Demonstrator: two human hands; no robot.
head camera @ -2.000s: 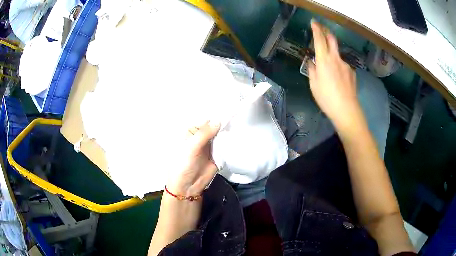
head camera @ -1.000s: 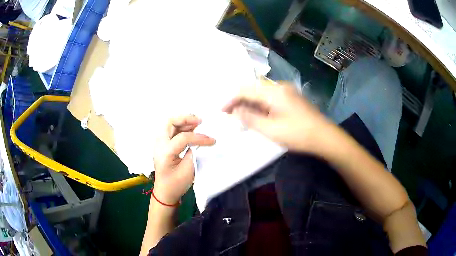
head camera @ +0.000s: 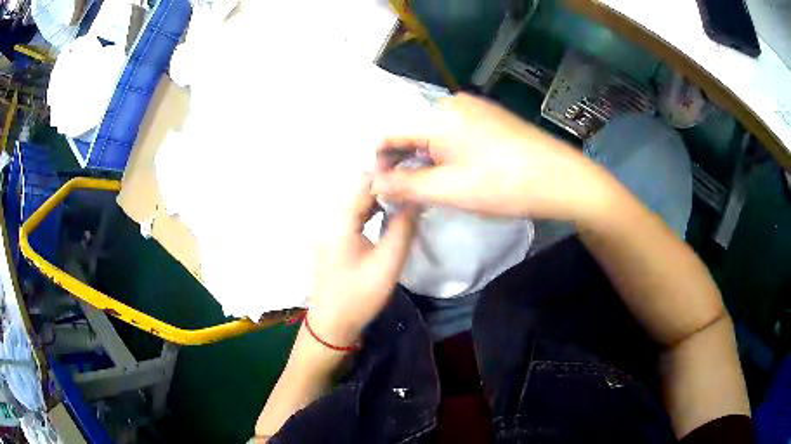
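Observation:
A white garment piece [head camera: 460, 251] lies over my lap, its lower edge rounded. My left hand [head camera: 360, 269] holds its upper part, thumb and fingers pinched on the cloth. My right hand [head camera: 460, 165] is over the same spot, its curled fingertips meeting the left fingertips at the cloth. Something small and dark shows at the right fingers; I cannot tell whether it is a tool or shadow. The large pile of white garments [head camera: 277, 156] lies just beyond my hands, overexposed, so its folds do not show.
A brown cardboard sheet [head camera: 165, 113] lies under the pile's left side. The trolley's yellow frame [head camera: 95, 299] curves around it. A blue crate [head camera: 134, 87] with white cloth is beyond. A white table [head camera: 685, 69] with a dark phone [head camera: 728, 24] is at upper right. A pedal stands below.
My right hand has come from the far right to meet my left hand at the cloth. The garment piece has been turned, and its flat, straight-edged shape is now rounded over the lap.

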